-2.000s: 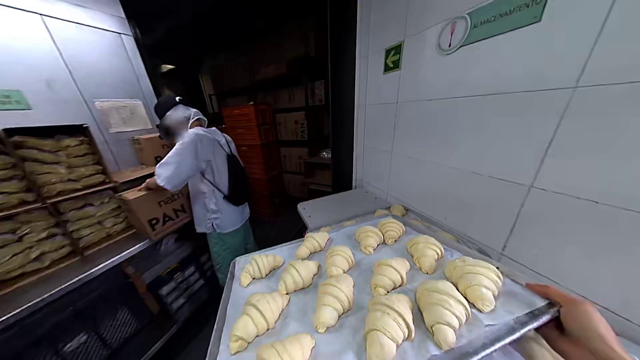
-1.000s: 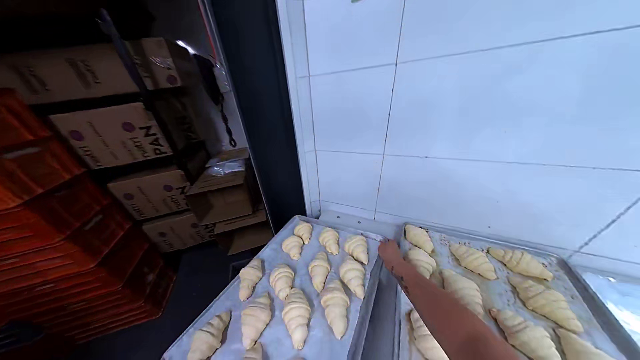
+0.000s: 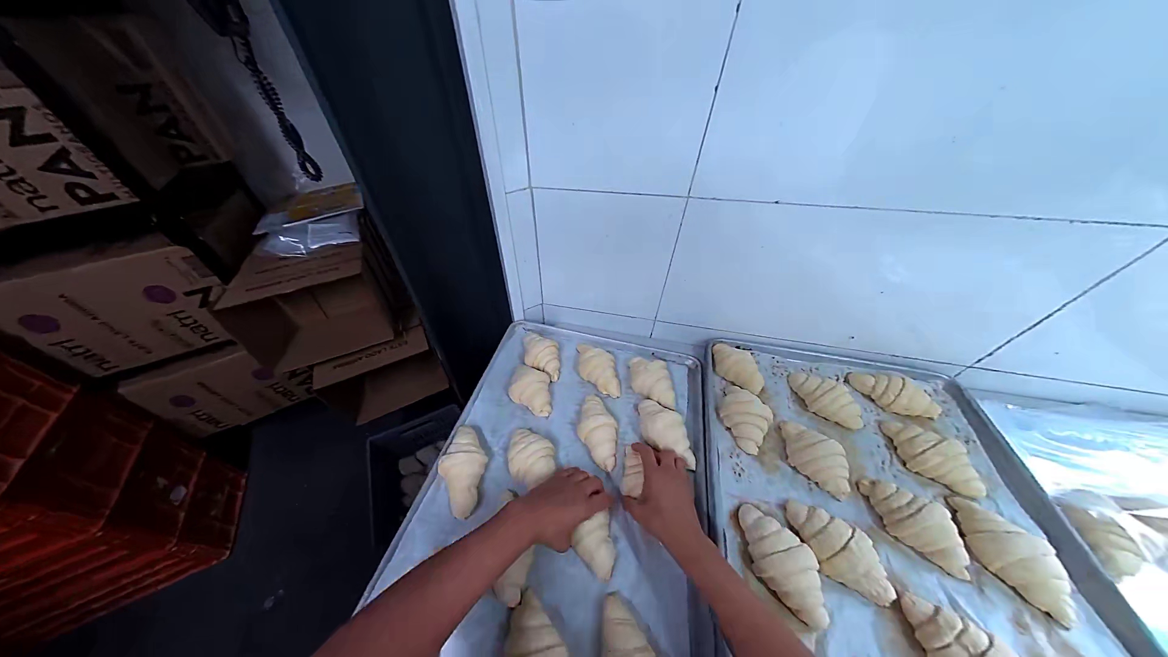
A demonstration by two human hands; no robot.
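Unbaked croissants lie in rough rows on the lined left metal tray [image 3: 513, 351]. My left hand [image 3: 563, 507] rests over a croissant [image 3: 595, 546] near the middle of that tray, its fingers bent over the upper part. To its right, my right hand [image 3: 659, 488] has its fingers around a croissant [image 3: 632, 472] by the tray's right edge, just below another croissant [image 3: 664, 429]. Beside it, a second metal tray [image 3: 967, 401] holds several more unbaked croissants [image 3: 915, 525], untouched by either hand.
White wall tiles [image 3: 821, 274] rise behind both trays. Cardboard boxes [image 3: 109, 301], red plastic crates [image 3: 100, 493] and a dark crate [image 3: 383, 456] stand at left, past a dark door frame [image 3: 411, 164]. Clear plastic covers more dough [image 3: 1104, 534] at far right.
My right hand has left the gap between the trays and is now on a croissant on the left tray. My left hand has come into view there too. The view has moved closer.
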